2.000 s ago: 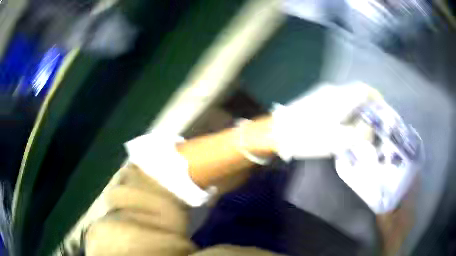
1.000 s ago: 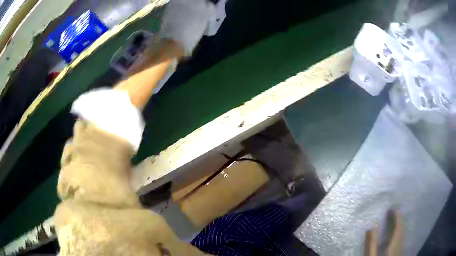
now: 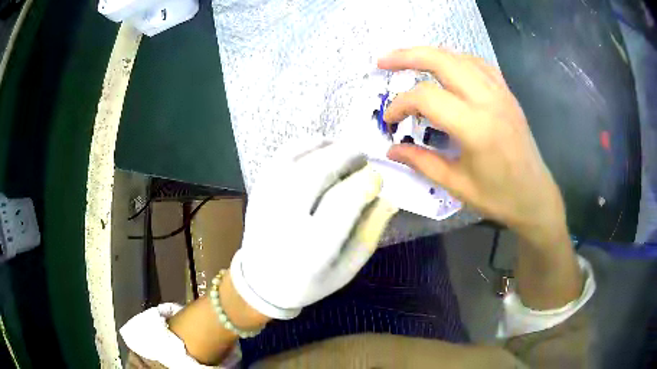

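Observation:
A white plastic housing [image 3: 419, 193] lies on a silvery textured sheet [image 3: 288, 79], in front of me. Blue wire and dark parts show inside it between my fingers. My left hand [image 3: 310, 223], in a white glove, grips the near left side of the housing. My bare right hand [image 3: 475, 130] is over the housing's open side, fingers bent and apart, thumb near its middle. Fingertips partly hide the inside. I cannot tell whether the right fingertips hold a small part.
A white unit [image 3: 151, 13] stands at the top left. Another white unit with holes [image 3: 19, 225] is at the far left on a dark green surface. A worn pale edge strip [image 3: 108, 187] runs down the left. A cardboard box [image 3: 216, 245] and dark cable show below the bench edge.
The view has swung back to the sheet. My left hand, earlier reaching to a unit at the far left, is now on a housing on the sheet. My right hand has come fully into view over it.

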